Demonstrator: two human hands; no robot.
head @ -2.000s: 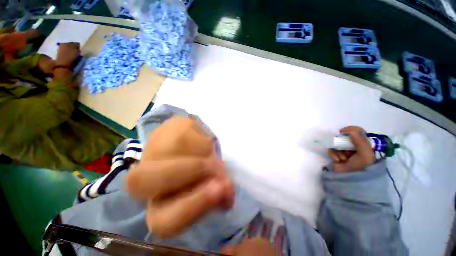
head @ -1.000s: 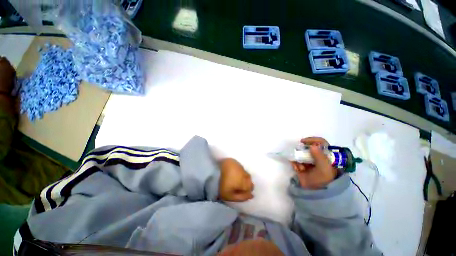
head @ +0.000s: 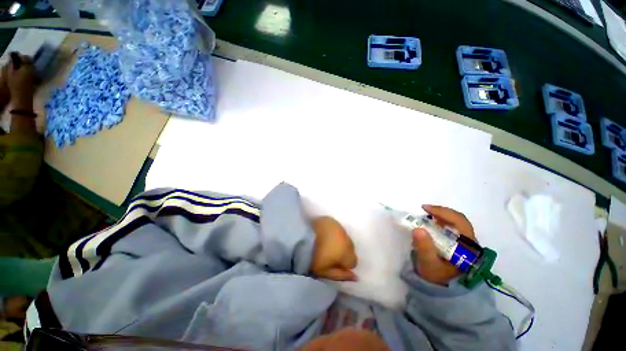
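My right hand [head: 439, 250] holds the glue syringe [head: 443, 240], a clear-white barrel with a white and blue label. Its thin pale green needle points up and left, above the white paper [head: 329, 130]. The green cap at its rear has a clear tube and a dark cord running from it. My left hand [head: 333, 250] rests curled at the paper's near edge, left of the needle. Its back faces up, and nothing shows in it; the palm side is hidden.
Blue housings [head: 489, 92] lie on the dark green conveyor belt [head: 302, 58] beyond the paper. A bag of blue parts [head: 168, 58] and a blue heap [head: 89, 96] lie left, beside a neighbour's hand [head: 19, 79]. A crumpled wipe [head: 540, 223] and dark-handled pliers [head: 605, 264] lie right.
My left hand has come down from close to the camera to the paper. The syringe, still in my right hand, has tilted, its cap now lower. The housings' positions in view have shifted.
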